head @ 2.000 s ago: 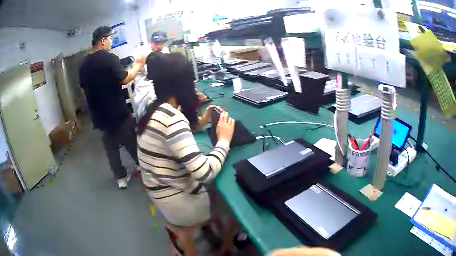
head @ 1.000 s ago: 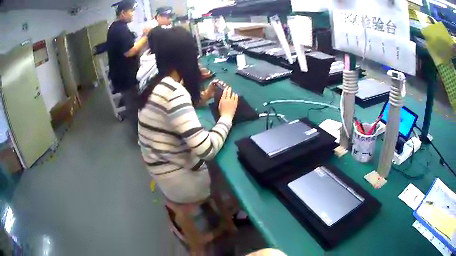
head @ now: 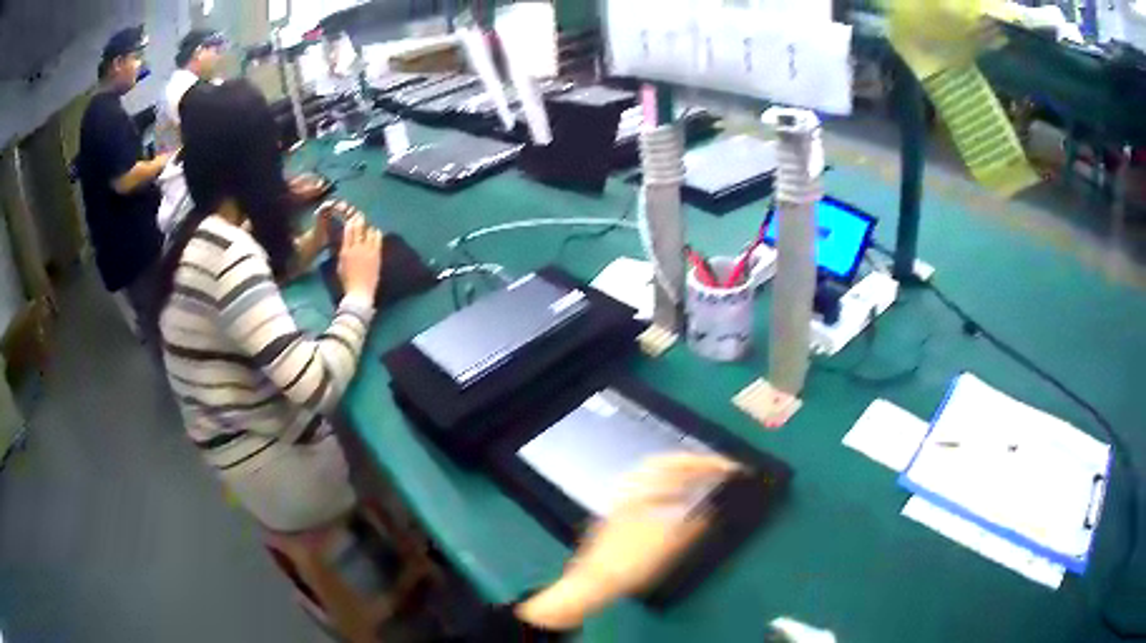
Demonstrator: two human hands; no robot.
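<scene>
My left hand (head: 647, 534), bare and blurred, reaches in from the bottom edge. It lies over the right part of a closed silver-grey laptop (head: 572, 450) on a black foam mat (head: 754, 496). Its fingers are near the laptop's hinge end; whether they grip it I cannot tell. A second closed laptop (head: 500, 329) lies on a pile of black mats just behind. My right hand is not recognisable in view. A small white object (head: 801, 631) is cut off by the bottom edge; I cannot tell what it is.
A clipboard with forms (head: 1012, 471) lies right on the green bench (head: 829, 509). Behind are a pen cup (head: 720, 314), wrapped posts (head: 792, 270), a small blue-lit monitor (head: 823, 236) and a power strip (head: 857, 314). A person in a striped top (head: 251, 339) works at left; two people stand beyond.
The view has turned right, so the bench things appear further left and the whole clipboard shows. My left hand has come from the bottom edge onto the nearer closed laptop.
</scene>
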